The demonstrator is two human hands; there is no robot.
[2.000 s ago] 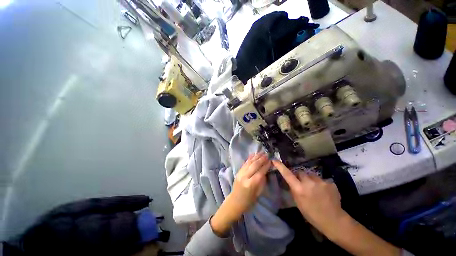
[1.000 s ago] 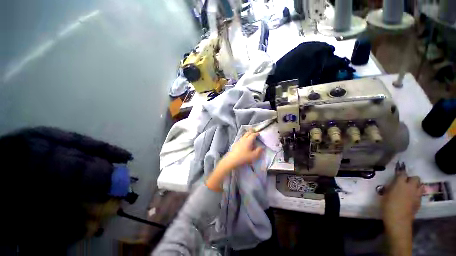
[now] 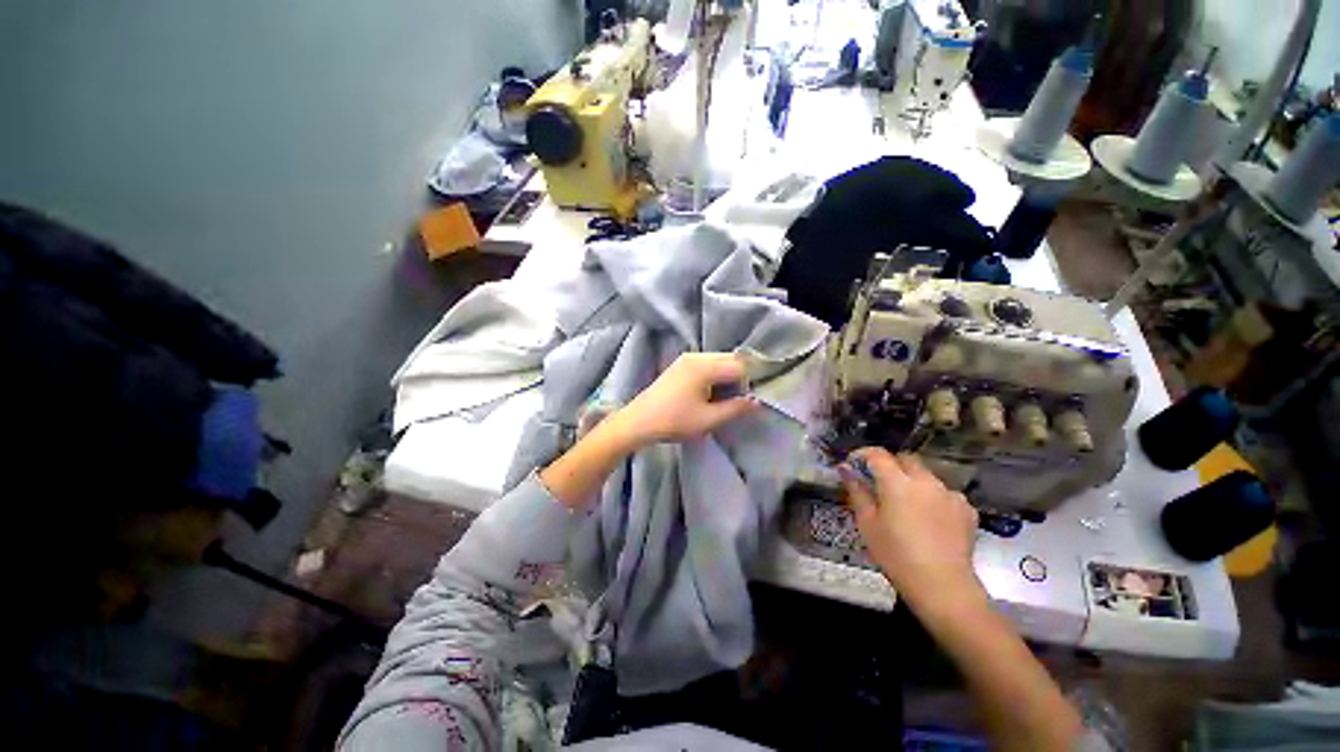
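Observation:
The light grey and off-white garment piece (image 3: 669, 500) lies bunched left of the overlock machine (image 3: 1014, 389) and hangs over the table's front edge. My left hand (image 3: 691, 400) grips a fold of it, left of the machine head. My right hand (image 3: 911, 514) is at the needle area, closed on the thread snips (image 3: 855, 470), of which only a small blue part shows between the fingers. The snips' tips are near the fabric edge, but I cannot tell if they touch it.
Dark cloth (image 3: 882, 228) lies behind the machine. A yellow-cream sewing machine (image 3: 588, 132) stands far left. Black thread cones (image 3: 1217, 514) stand at right, near a parts tray (image 3: 1139, 591). Pale cones (image 3: 1052, 106) stand behind. A dark jacket (image 3: 118, 338) is at the left.
My right hand has gone from the needle area to the table's right side and back, and the snips are gone from their spot there. My left hand has pulled fabric left, away from the needle.

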